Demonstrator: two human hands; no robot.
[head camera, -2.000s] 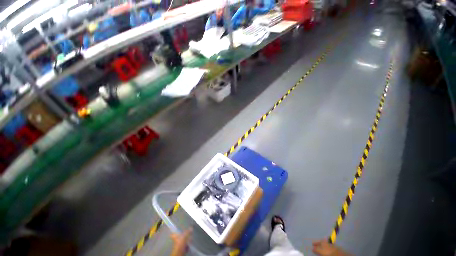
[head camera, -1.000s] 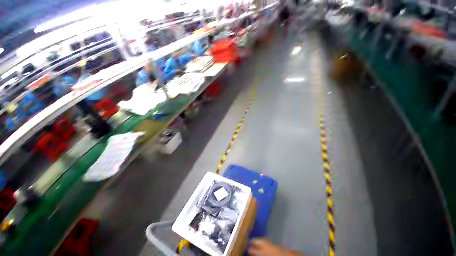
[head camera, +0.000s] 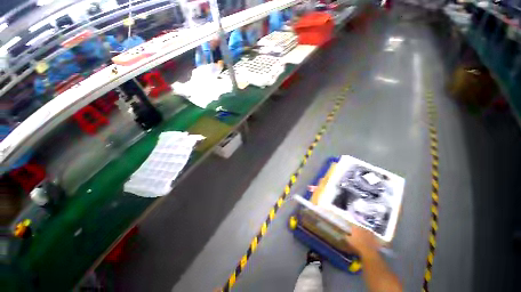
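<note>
The blue trolley (head camera: 337, 256) stands on the grey floor between two tape lines. A brown carton (head camera: 323, 226) rests on its deck, with an open white foam box (head camera: 398, 199) on top. The box holds dark and grey pieces in clear plastic and a white label. The pale push handle (head camera: 320, 209) crosses the near side of the load. My right hand (head camera: 361, 240) is closed on the handle's right part, beside the box's near corner; its fingers are blurred. My left hand is not visible.
A green bench (head camera: 74, 211) runs along the left with a white gridded tray (head camera: 162, 164), white sheets and a red crate (head camera: 313, 28). Seated workers in blue are behind it. Yellow-black tape (head camera: 434, 188) edges the aisle. A brown carton (head camera: 473, 84) stands at the right.
The trolley has turned and now shows further right, its handle across the near side. My right hand is now on the handle. My left hand, on the handle two seconds ago, is out of view.
</note>
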